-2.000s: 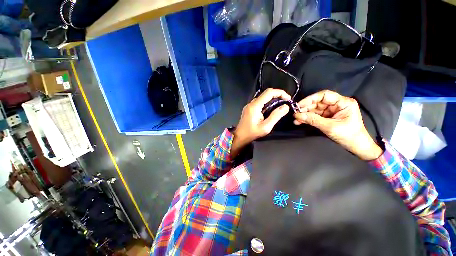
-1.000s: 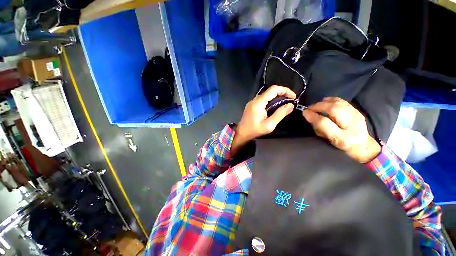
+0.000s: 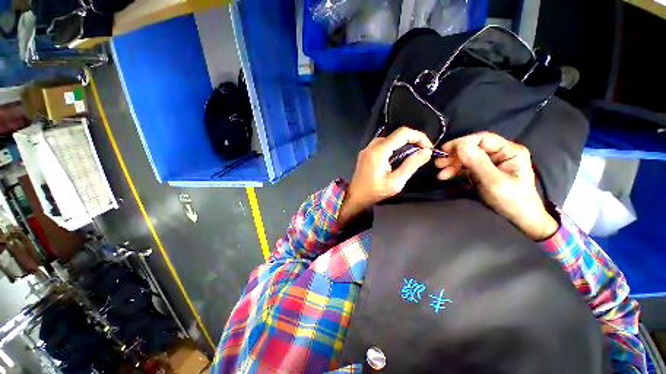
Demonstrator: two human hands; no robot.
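Observation:
A black fabric bag (image 3: pixel 504 109) lies on my lap, with silvery zipper teeth (image 3: pixel 418 89) curving along its openings. A small silvery slider (image 3: pixel 431 80) sits on the teeth above my hands. My left hand (image 3: pixel 387 166) pinches an edge of the bag with a zipper end between thumb and fingers. My right hand (image 3: pixel 500 175) is just right of it, thumb and forefinger closed at a small metal piece at the zipper end. The piece is mostly hidden by the fingertips, so its shape cannot be told.
A dark apron (image 3: pixel 467 292) with blue embroidery covers my lap. A blue crate (image 3: pixel 171 109) holding a black bag (image 3: pixel 228 120) is at the left under the wood-edged bench (image 3: pixel 157 14). A blue bin (image 3: pixel 350 58) with clear plastic bags stands behind the bag. Yellow lines mark the floor.
My right hand has shifted slightly, its fingers opening out a little while thumb and forefinger stay at the zipper end. The left hand keeps its pinch. The view has tilted slightly.

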